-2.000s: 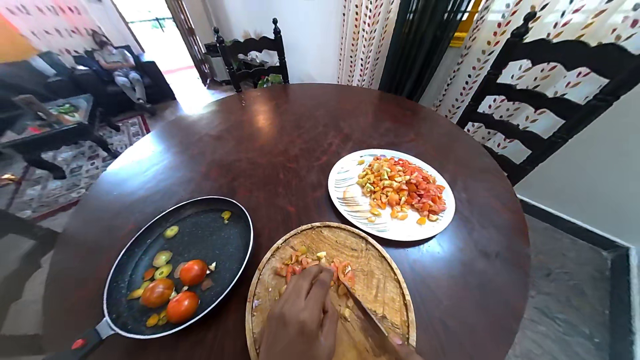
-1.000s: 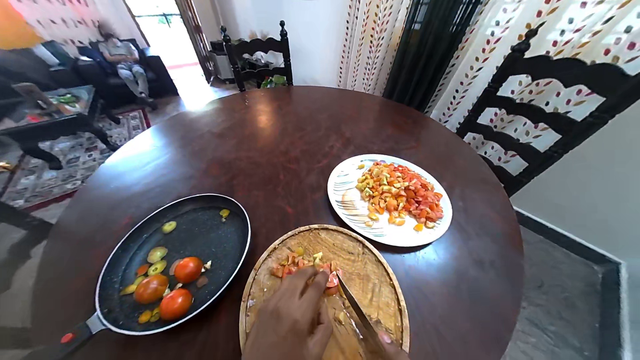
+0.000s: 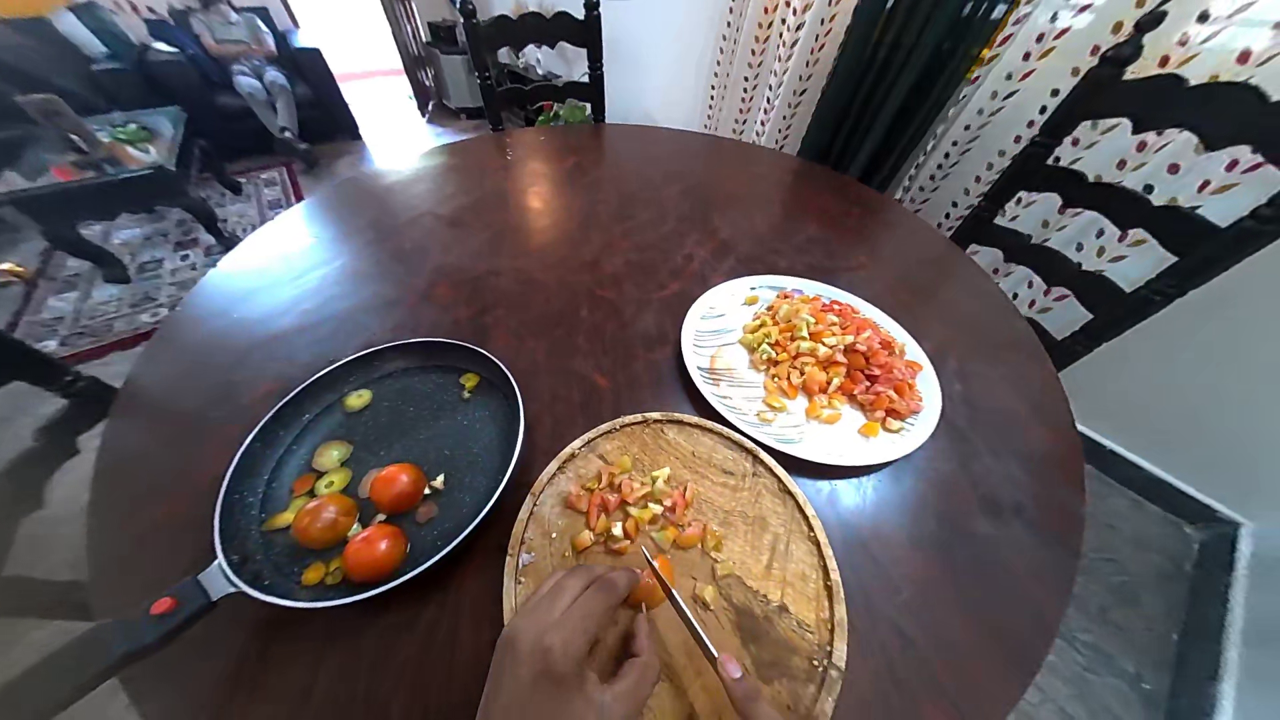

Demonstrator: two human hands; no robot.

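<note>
On a round wooden cutting board (image 3: pixel 770 520), my left hand (image 3: pixel 575 645) holds a piece of tomato (image 3: pixel 652 583) by its left side. My right hand (image 3: pixel 742 690), mostly cut off by the bottom edge, grips a knife (image 3: pixel 682 608) whose tip touches that piece. Chopped tomato (image 3: pixel 640 505) lies just beyond my fingers on the board. Behind it to the right stands a white plate (image 3: pixel 715 370) heaped with diced tomato (image 3: pixel 835 355). At the left, a black frying pan (image 3: pixel 420 430) contains several whole tomatoes (image 3: pixel 375 553) and cut-off slices (image 3: pixel 332 455).
All of this stands on a round dark wooden table (image 3: pixel 600 220). The pan's handle (image 3: pixel 120 635) points to the lower left. Black chairs (image 3: pixel 1120 220) stand behind and at the right, near patterned curtains (image 3: pixel 775 70). A person (image 3: pixel 250 60) sits on a sofa at the far left.
My left hand has shifted slightly back from the chopped heap, which now shows more fully. The knife has moved from the heap's right side to the piece by my fingertips.
</note>
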